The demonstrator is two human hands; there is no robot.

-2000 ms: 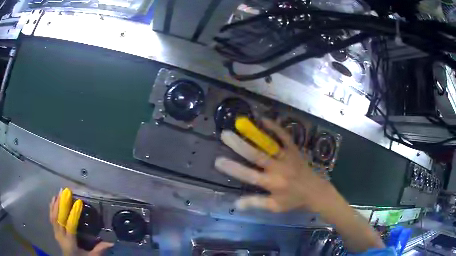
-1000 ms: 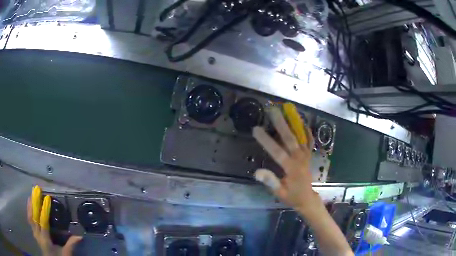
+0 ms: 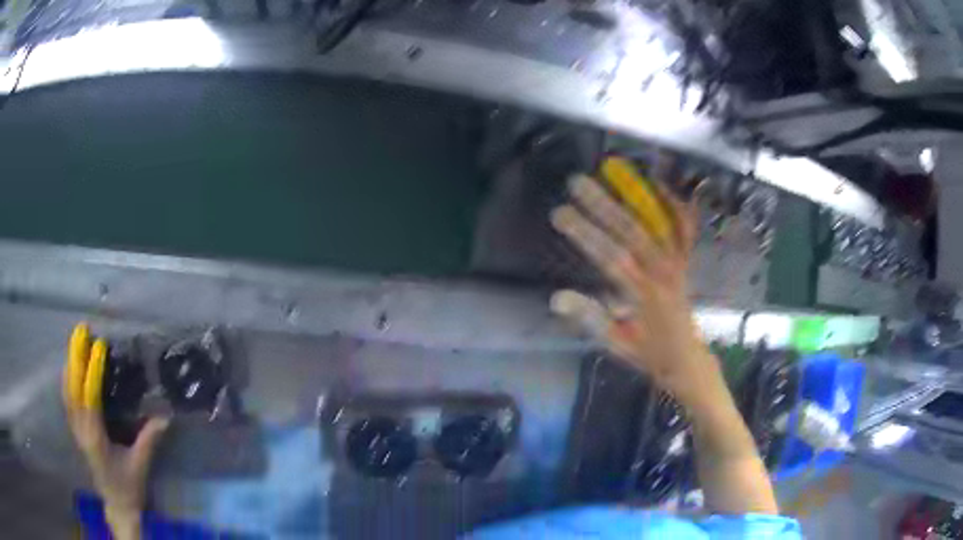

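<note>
My left hand (image 3: 111,427), with yellow cots on two fingers, grips the left edge of a dark fixture with two round speaker units (image 3: 192,371) on the bench. My right hand (image 3: 644,258), one yellow cot and pale fingertips showing, is spread over a fixture (image 3: 517,211) on the green belt. Its fingers are apart and hold nothing that I can see. The hand and blur hide part of that fixture; contact cannot be told.
The green conveyor belt (image 3: 264,174) runs behind a metal rail (image 3: 338,306). Another two-speaker fixture (image 3: 426,422) lies at bench centre. Sideways fixtures (image 3: 607,432) stand to its right, beside a blue bin (image 3: 818,406) with a pale item. More units are on the belt at far right.
The belt fixtures have shifted right in view. My right hand has moved slightly right over them. My left hand stays at the same bench fixture. The view has tilted and blurred.
</note>
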